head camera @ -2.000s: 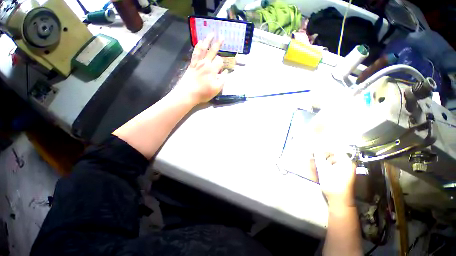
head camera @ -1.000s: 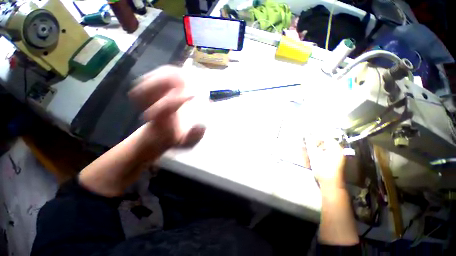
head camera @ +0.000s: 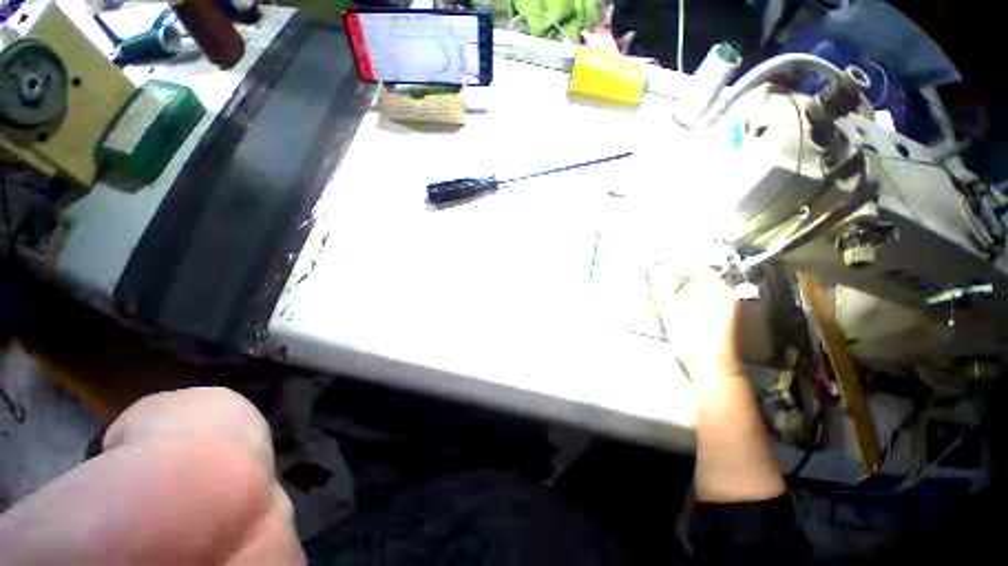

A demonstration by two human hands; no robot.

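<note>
A cream industrial sewing machine (head camera: 790,177) stands at the right, its needle area washed out by glare. My right hand (head camera: 702,321) is at the needle area, palm down, its fingertips lost in the glare; whether it holds anything cannot be told. My left hand (head camera: 193,442) is large and close to the camera at the lower left, over the lap side of the table; its fingers are not clearly seen. The faint outline of the bed slide plate (head camera: 625,287) shows left of my right hand.
A screwdriver (head camera: 464,190) lies mid-table. Behind it a phone (head camera: 422,48) stands on a small stand (head camera: 422,105). A yellow block (head camera: 608,76) and a white thread cone (head camera: 713,72) are at the back. A green case (head camera: 149,130) is at the left, beyond the dark strip (head camera: 238,188).
My left hand has moved from the phone down and left, towards the camera. My right hand stays at the needle area. The camera view has shifted, so the table things appear higher and further left.
</note>
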